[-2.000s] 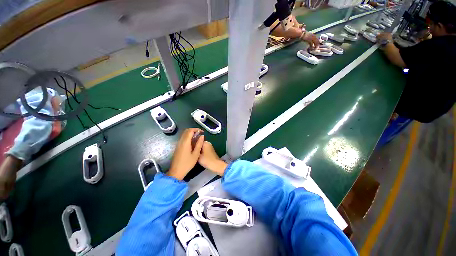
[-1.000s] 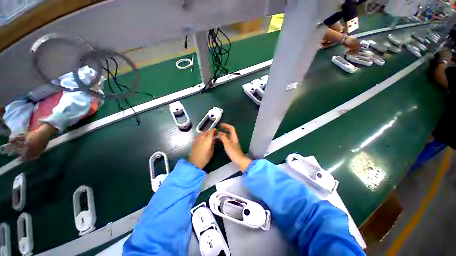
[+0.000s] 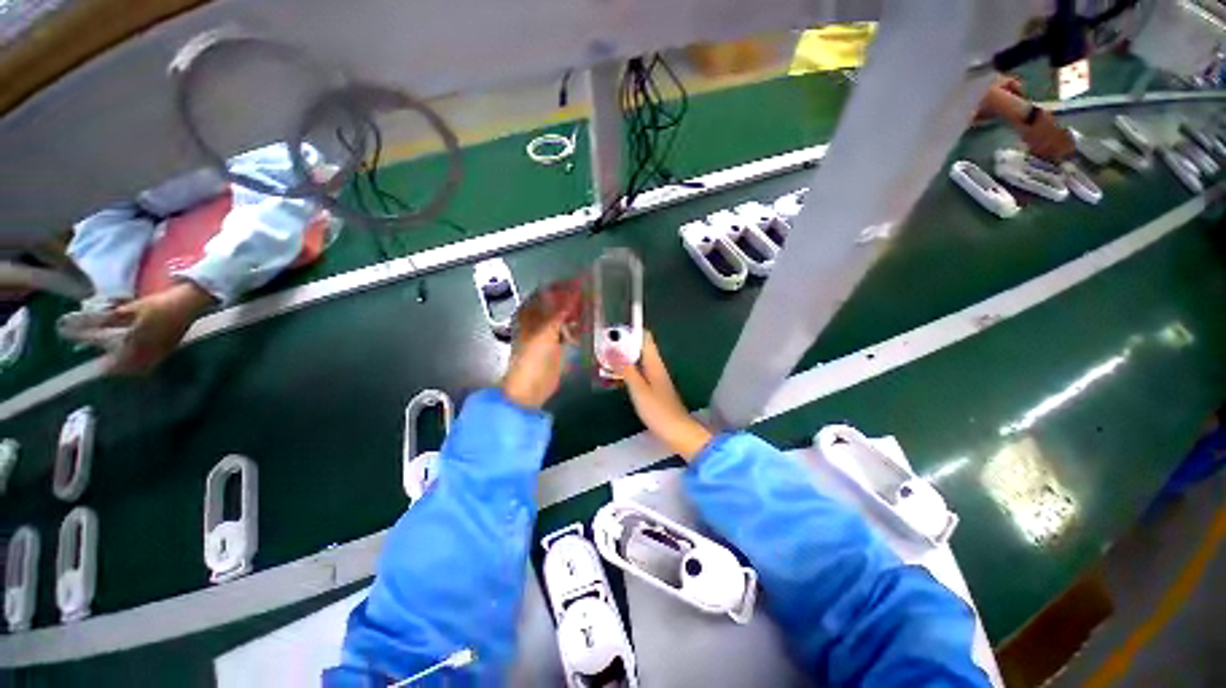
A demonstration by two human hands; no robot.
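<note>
My right hand [image 3: 651, 384] holds a white oval housing shell [image 3: 617, 307] upright by its lower end, over the green belt. The shell has a long open slot and a dark dot near its lower end. My left hand [image 3: 541, 341] is just left of the shell, its fingers blurred; whether it holds a small part cannot be told. Near my body, a parts holder housing [image 3: 675, 556] with dark contents lies on a white sheet [image 3: 793, 632]. A long narrow housing [image 3: 586, 616] lies beside it. A spare housing [image 3: 887, 484] lies at the sheet's right.
Housing shells stand on the green belt [image 3: 323, 430], including a shell [image 3: 496, 296] behind my left hand and a row [image 3: 737, 242] behind the slanting grey post [image 3: 840, 229]. A coworker's hands [image 3: 148, 329] are at left, another hand [image 3: 1042, 132] at upper right. Pale rails run alongside.
The shell in front of my hands has been lifted off the belt into my right hand. My hands have moved apart. Several shells in a row show more fully left of the post.
</note>
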